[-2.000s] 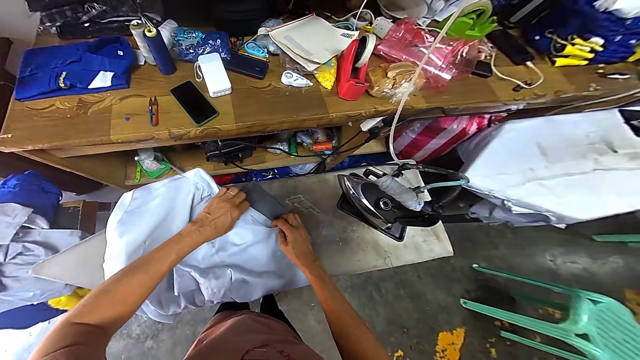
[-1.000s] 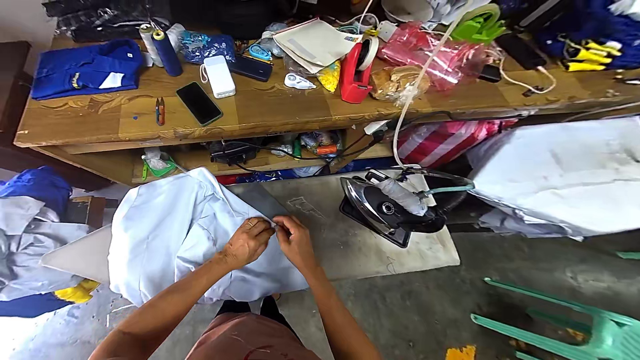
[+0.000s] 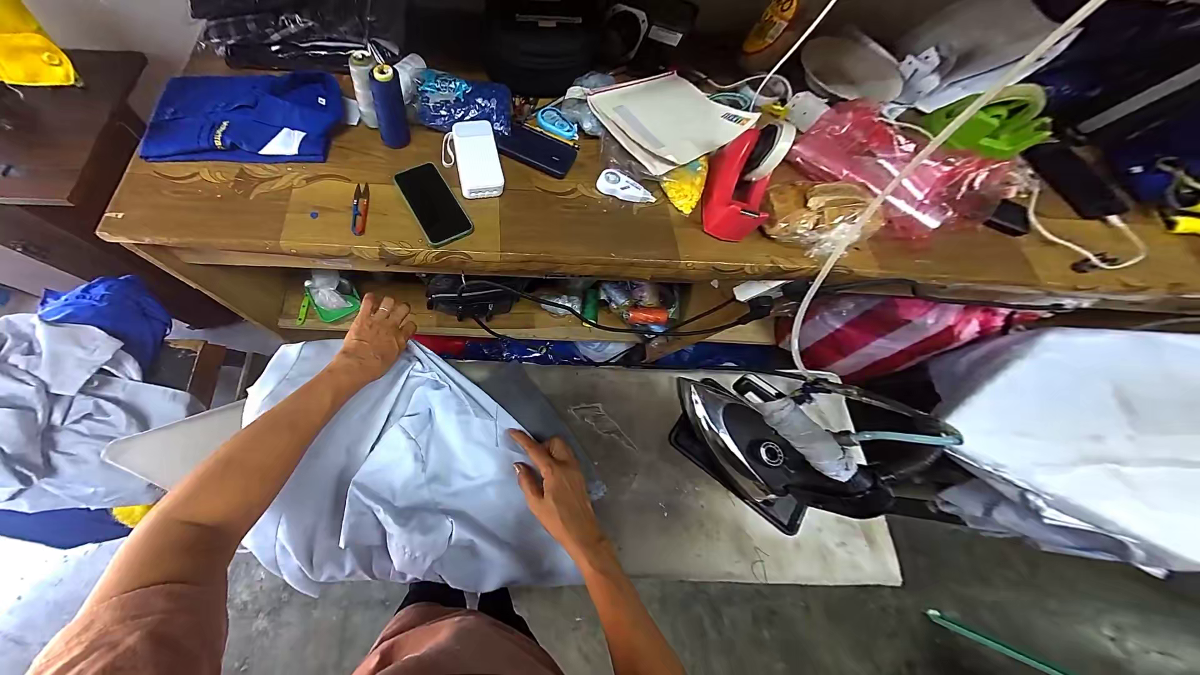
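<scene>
A light blue cloth garment [image 3: 422, 478] lies bunched over the left part of an ironing board [image 3: 656, 534]. My left hand [image 3: 377, 330] is at the garment's far edge and seems to pinch a fold, with the fingertips partly hidden. Over the right edge of the cloth rests my right hand [image 3: 555, 483], index finger and thumb apart, touching the fabric. Beneath that edge shows a dark grey cloth [image 3: 534, 398]. To the right of the hands, a steam iron [image 3: 773, 450] with a wrapped handle sits on a dark rest on the board.
A wooden table [image 3: 581, 220] stands beyond the board, bearing thread snips [image 3: 360, 208], a smartphone [image 3: 433, 203], a red tape dispenser [image 3: 736, 192] and folded blue cloth [image 3: 242, 117]. The iron's hose [image 3: 872, 206] hangs at the right. Grey garments [image 3: 75, 412] lie left; white cloth [image 3: 1078, 422] lies right.
My hands, close together one second ago, are now apart: the left has moved away to the far left edge of the garment, and the right remains near its right edge with fingers spread.
</scene>
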